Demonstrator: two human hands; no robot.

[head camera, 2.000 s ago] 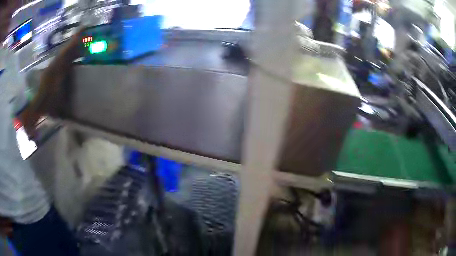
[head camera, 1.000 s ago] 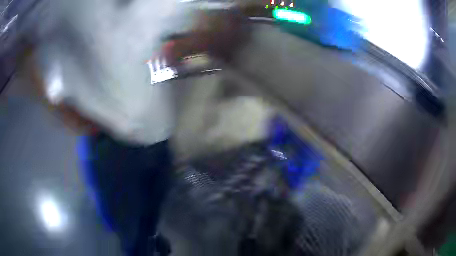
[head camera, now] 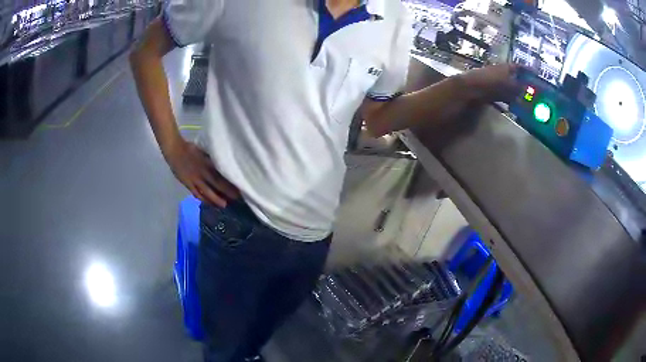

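Note:
Neither of my hands is in the picture. A blue control box (head camera: 591,138) with a lit green button, an orange button and red digits stands on the steel cover (head camera: 528,191) at the right. Another person in a white polo shirt (head camera: 276,106) and dark jeans stands in front of me. One of that person's arms reaches along the steel cover to beside the control box. The other hand (head camera: 195,173) rests on the hip.
Blue plastic stools (head camera: 189,265) stand behind the person and under the steel cover. Ribbed plastic trays (head camera: 382,293) are stacked on the floor below. A bright screen with a round pattern (head camera: 618,99) is at the upper right. Grey floor (head camera: 92,212) with yellow lines lies left.
The view has swung left and become sharper. The person now shows near the middle, and the control box has shifted right. The green belt and the frame post have left the picture.

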